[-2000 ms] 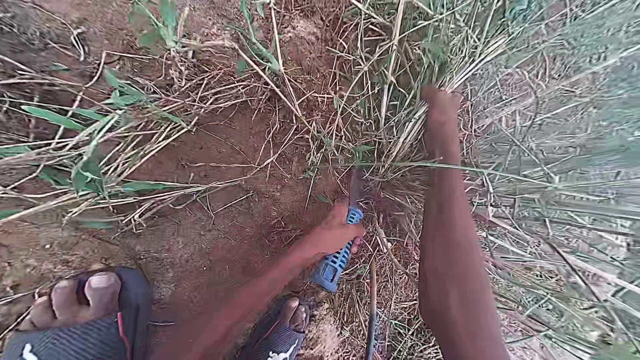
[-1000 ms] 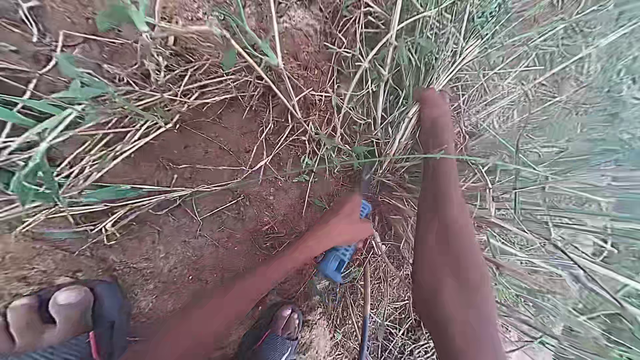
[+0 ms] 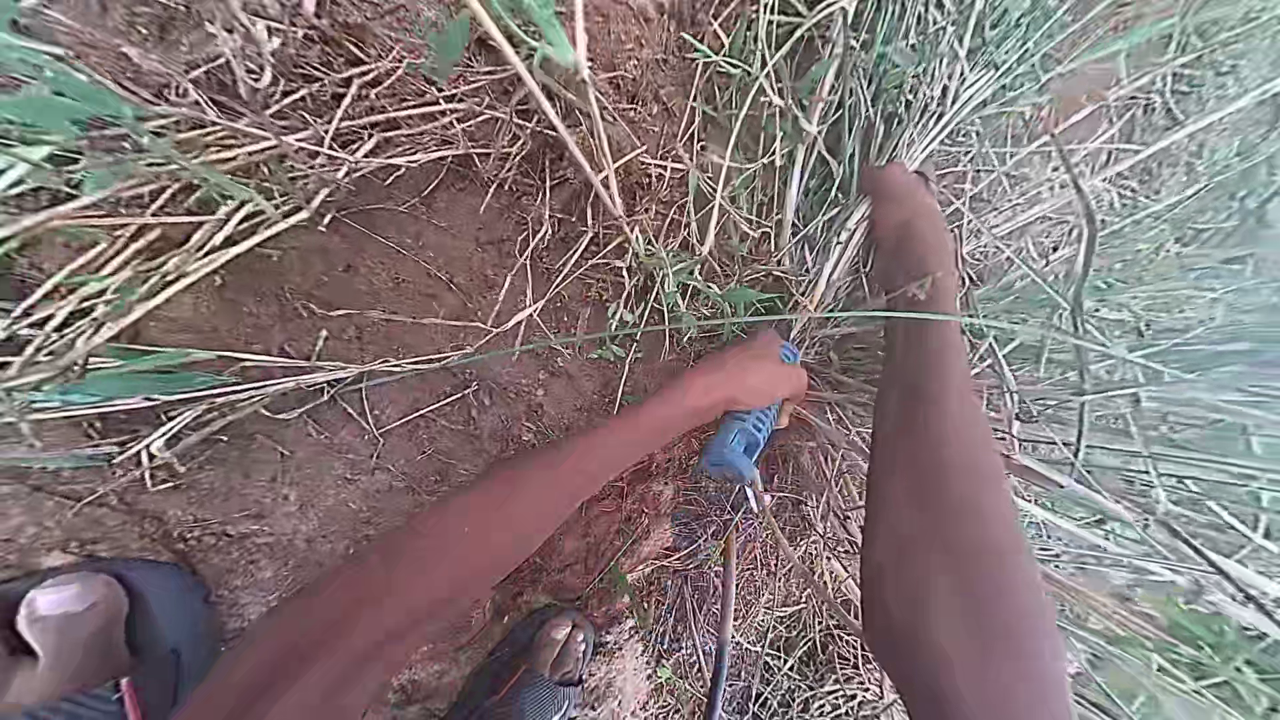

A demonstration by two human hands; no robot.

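Observation:
My left hand [image 3: 760,375] is closed around the ribbed blue plastic handle [image 3: 742,440] of a hand tool, low at the base of a clump of tall grass. Its far end goes in among the stems, where the working part is hidden. Above and to the right, my right hand [image 3: 905,215] is closed on a bunch of grass stalks [image 3: 835,245]; the fingers are largely out of sight behind the hand. A long green blade of grass [image 3: 640,328] crosses the view and passes over the right wrist.
Dry cut-looking stalks [image 3: 210,240] lie at the left on reddish bare soil [image 3: 400,270]. My sandalled feet show at the lower left [image 3: 75,625] and bottom centre [image 3: 550,650]. A thin dark stick [image 3: 724,620] lies below the handle. Tall grass [image 3: 1180,330] fills the right side.
The tool's dark blade, visible beyond the handle two seconds ago, is now hidden among the stems. My left hand stays on the handle and my right hand stays at the stalks.

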